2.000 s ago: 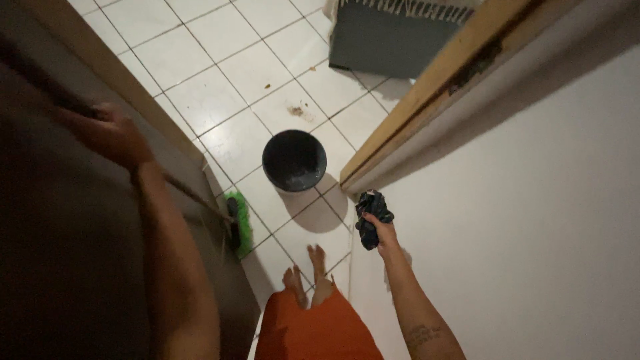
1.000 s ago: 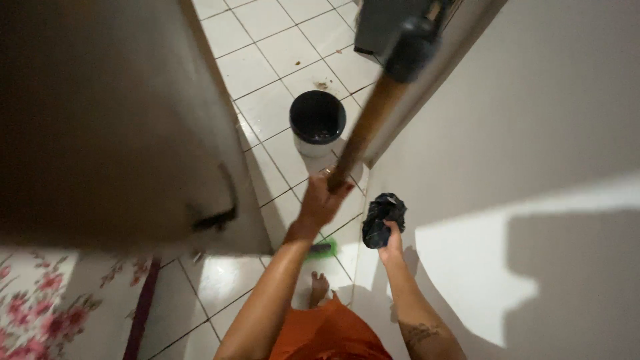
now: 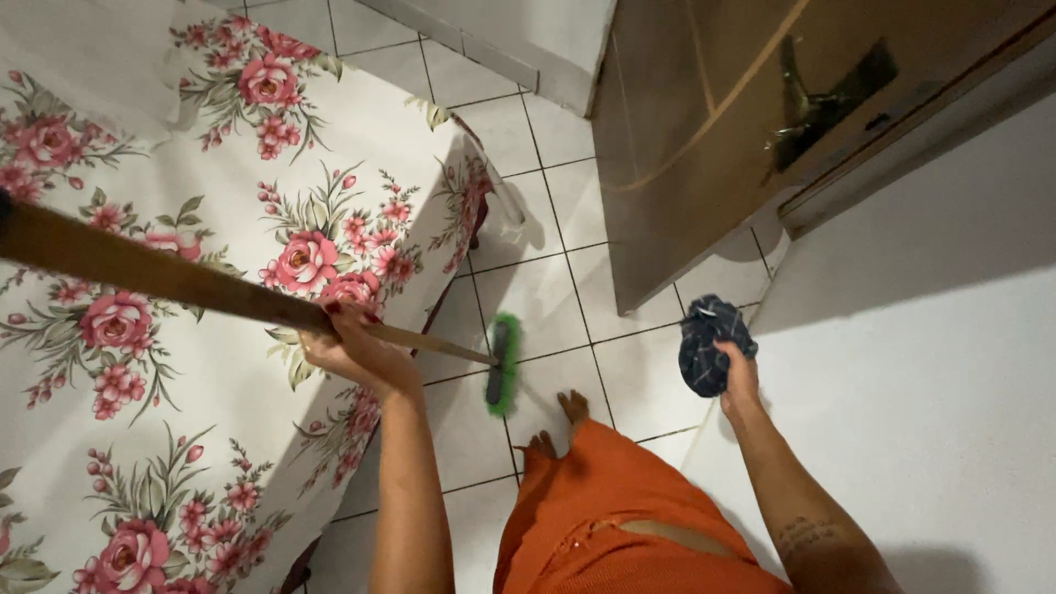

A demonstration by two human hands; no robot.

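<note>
My left hand grips the wooden handle of a broom, which slants from the left edge down to its head. The broom head, dark with green bristles, rests on the floor tiles in front of my feet. In my right hand is a bunched dark checked cloth, held up beside the white wall. My fingers are partly hidden behind the cloth.
A floral tablecloth covers a table along the left. A brown door with a metal handle stands at upper right, next to its frame. White floor tiles lie between table and door.
The view has turned a lot. The bucket seen earlier is out of view, and the table now fills the left. The broom handle has swung over to the left in my left hand; my right hand keeps the cloth.
</note>
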